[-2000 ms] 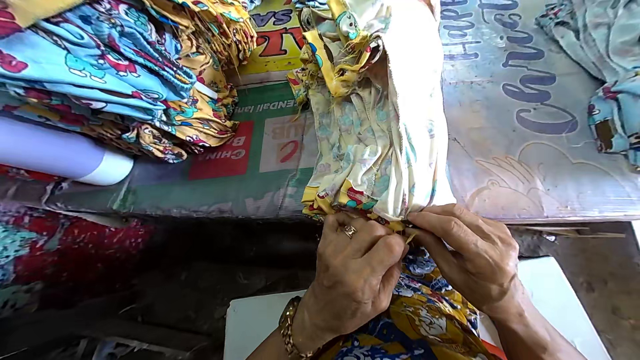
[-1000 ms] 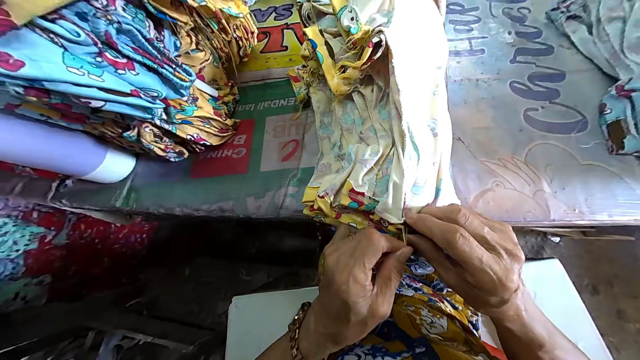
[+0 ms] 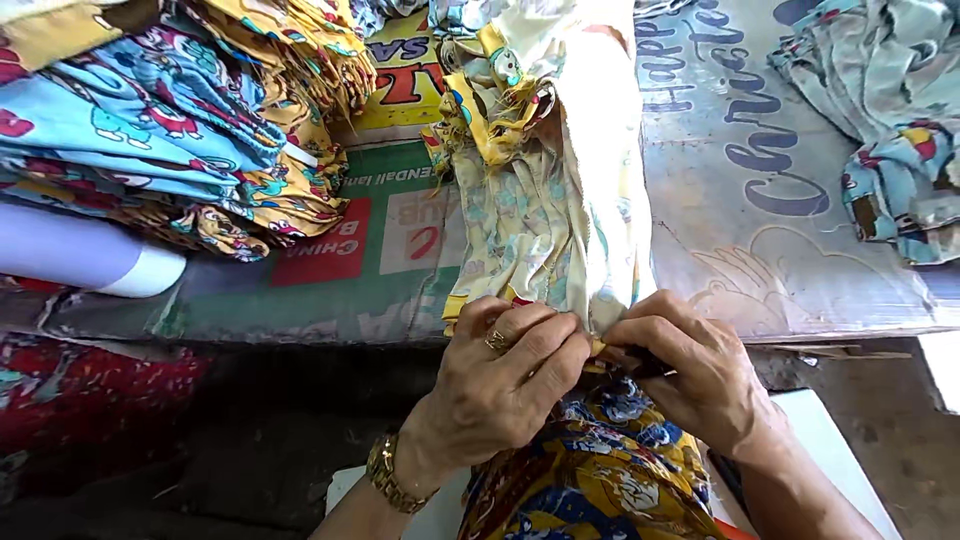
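My left hand [image 3: 510, 375], with a ring and a gold-coloured bracelet, pinches the near edge of a pale gathered fabric bundle [image 3: 525, 232] with yellow printed trim. My right hand [image 3: 690, 367] grips the same edge just to the right, its fingertips close to the left ones. A small dark item shows under the right fingers; what it is cannot be told. The bundle lies on the table, with a knotted yellow printed strip [image 3: 491, 131] on its far part. Patterned brown and blue cloth [image 3: 600, 472] lies below my hands, over the lap.
Stacks of blue printed fabric [image 3: 142, 135] and yellow printed fabric [image 3: 300, 45] lie at the left. A lilac roll [image 3: 82, 247] is beside them. More pale blue fabric [image 3: 877, 82] lies at the right. Printed sheeting [image 3: 720, 262] covers the table, whose front edge runs just beyond my hands.
My left hand has risen to the bundle's edge, its fingers now over the trim; a second ago it was lower, below the edge. My right hand stays at nearly the same place.
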